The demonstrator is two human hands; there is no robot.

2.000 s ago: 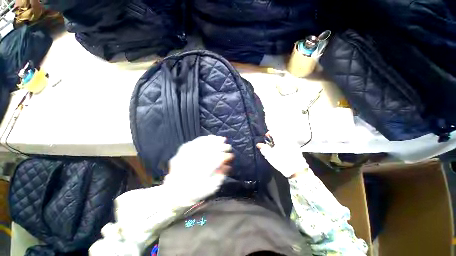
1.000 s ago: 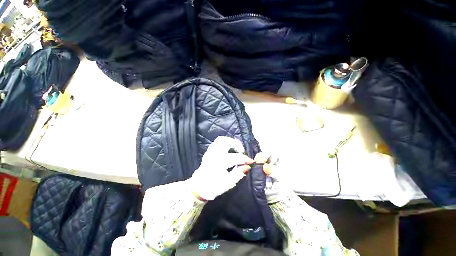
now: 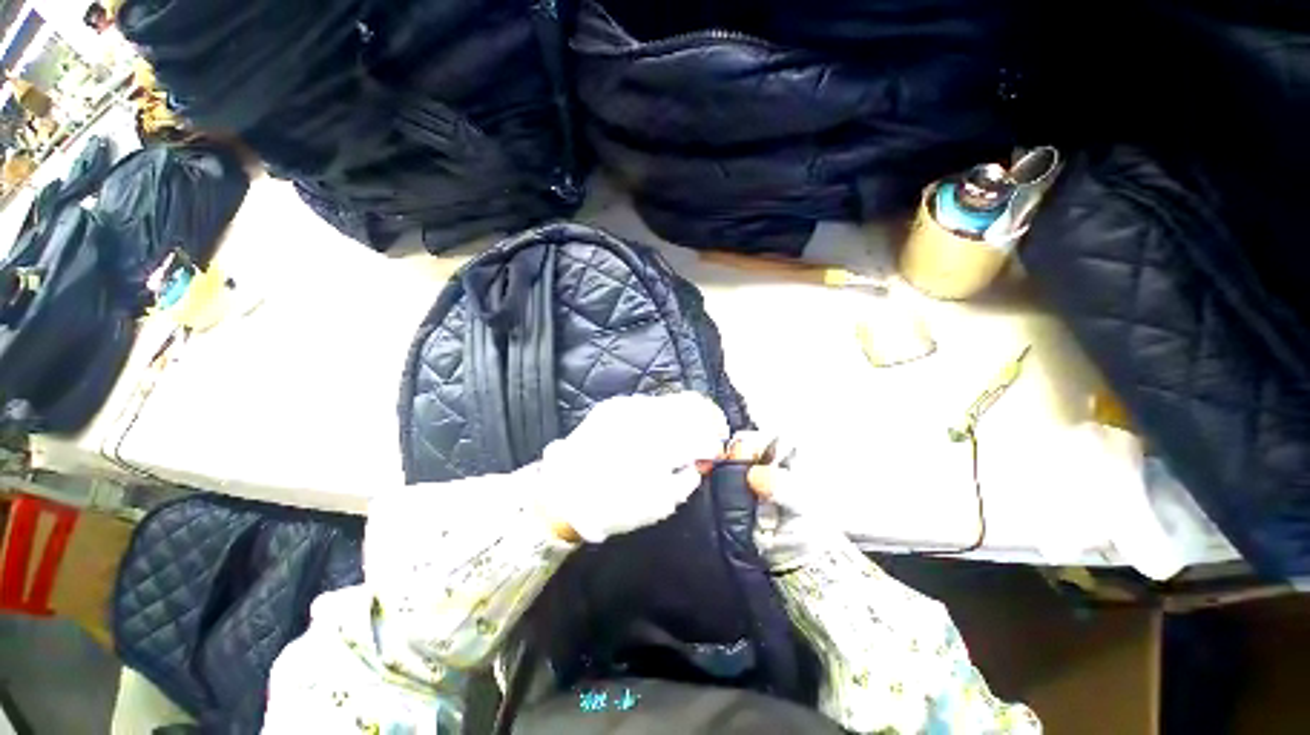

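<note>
A dark navy quilted backpack [image 3: 618,338] lies on the table's front edge and against my apron, rounded top away from me, shoulder straps [image 3: 513,373] running down its panel. My left hand [image 3: 632,467], in a white glove, has its fingertips pinched at the bag's right side edge. My right hand [image 3: 769,495], also gloved, holds the same edge from the other side. The fingertips of both hands nearly meet there. Whether thread snips are in a hand cannot be told.
A tan tool cup [image 3: 951,259] with scissors and a blue-topped item stands at the back right. A wooden-handled tool [image 3: 790,270], a cream chalk-like piece [image 3: 894,340] and a cord [image 3: 980,488] lie on the white table [image 3: 287,359]. Dark bags [image 3: 747,129] are piled behind. Cartons [image 3: 1063,668] stand below right.
Since two seconds ago my left hand has moved right to the bag's side edge beside my right hand. Over the last second both hands stay there, my left turned slightly. The view has shifted.
</note>
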